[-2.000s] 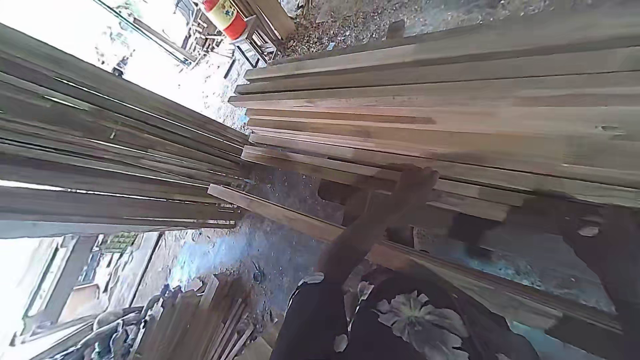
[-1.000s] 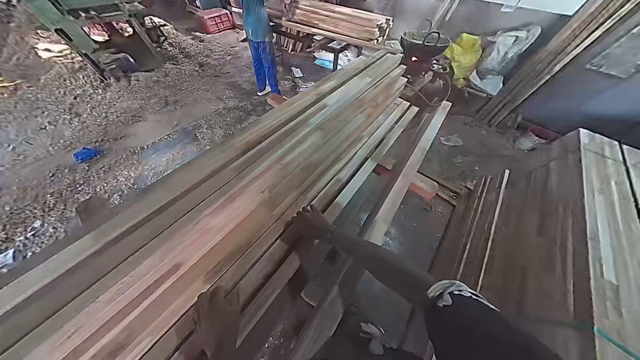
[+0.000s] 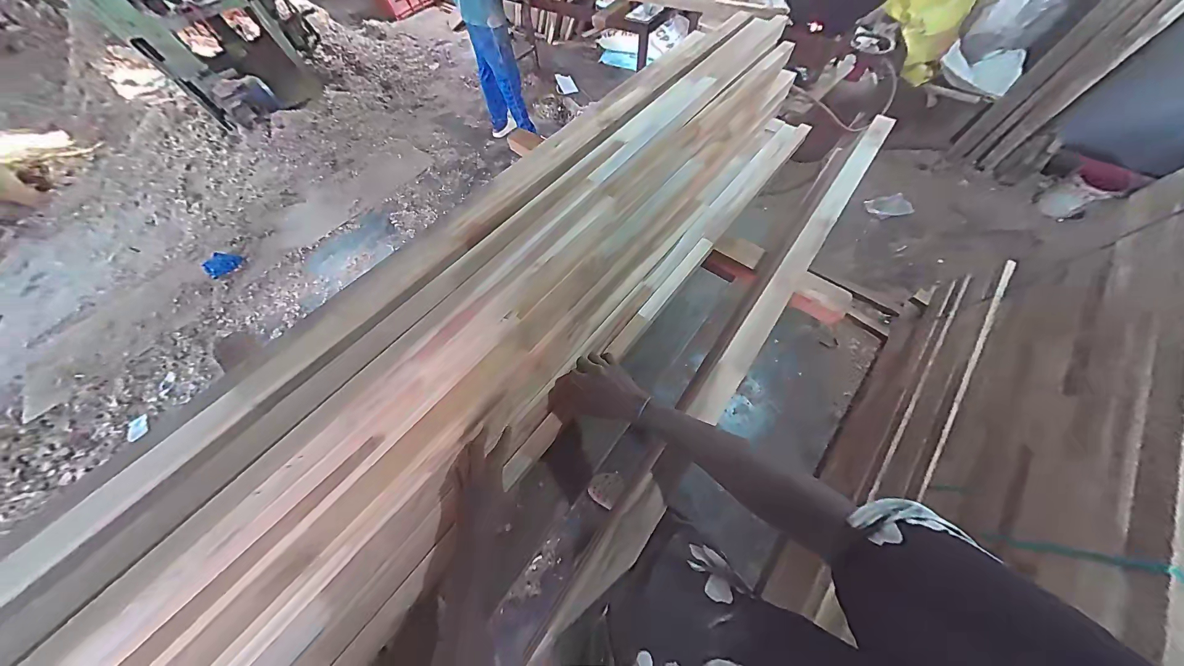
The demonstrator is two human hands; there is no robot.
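Long planed wooden strips (image 3: 407, 370) lie side by side in a wide stack running from lower left to upper right. My right hand (image 3: 597, 387) is curled over a wooden strip (image 3: 680, 277) along the stack's near side. Just left of it and lower, my left hand (image 3: 476, 472) rests against the stack's near edge; blur and shadow hide its grip. A separate wooden board (image 3: 795, 259) lies at an angle to the right of the stack, its lower part passing close to my body.
Reddish crosspieces (image 3: 819, 301) show beneath the boards. Darker boards (image 3: 1064, 398) lie at right. A person in blue trousers (image 3: 499, 74) stands beyond the stack, near a green machine (image 3: 231, 55). Shavings and a blue scrap (image 3: 222, 265) litter the floor at left.
The view has swung widely since the earliest frame. Compared with one second ago, my left hand is closer to my right hand along the stack's near edge.
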